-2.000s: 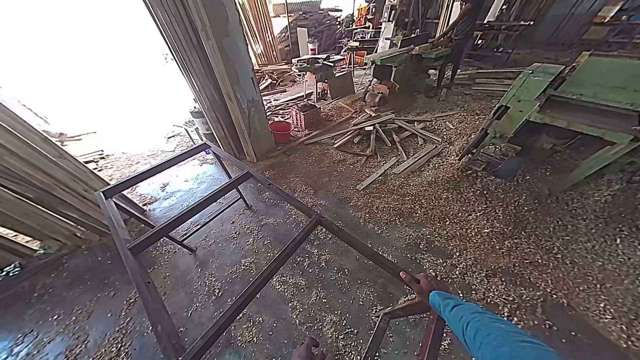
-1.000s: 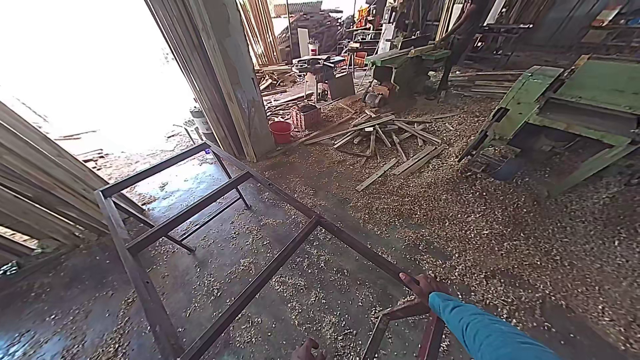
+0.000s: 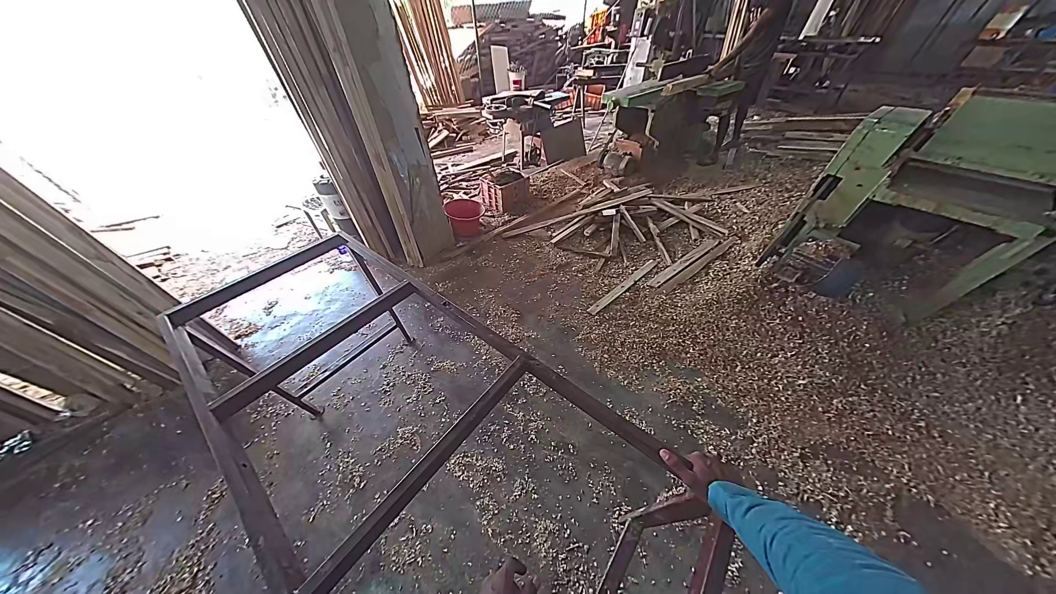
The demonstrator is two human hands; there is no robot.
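Note:
A long dark frame with crossbars and legs [image 3: 445,309] stands across the floor in front of me. My right hand [image 3: 697,472], at the end of a blue sleeve, grips the frame's right rail near its close end, above a leg assembly. At the bottom edge, my left hand [image 3: 510,577] is only partly in view, with its fingers curled, between the near crossbar and the legs. Whether it touches or holds anything cannot be made out.
Wooden planks [image 3: 74,289] lean at the left and by a pillar [image 3: 417,140]. Beyond are a red bucket [image 3: 464,218], a crate [image 3: 505,193] and scattered wood strips [image 3: 627,219]. Wood shavings cover the floor. A green machine [image 3: 982,157] stands right; a person [image 3: 755,58] works at another machine [image 3: 660,103].
The distant person's arm and the board on their machine have shifted. My right hand stays on the frame's rail.

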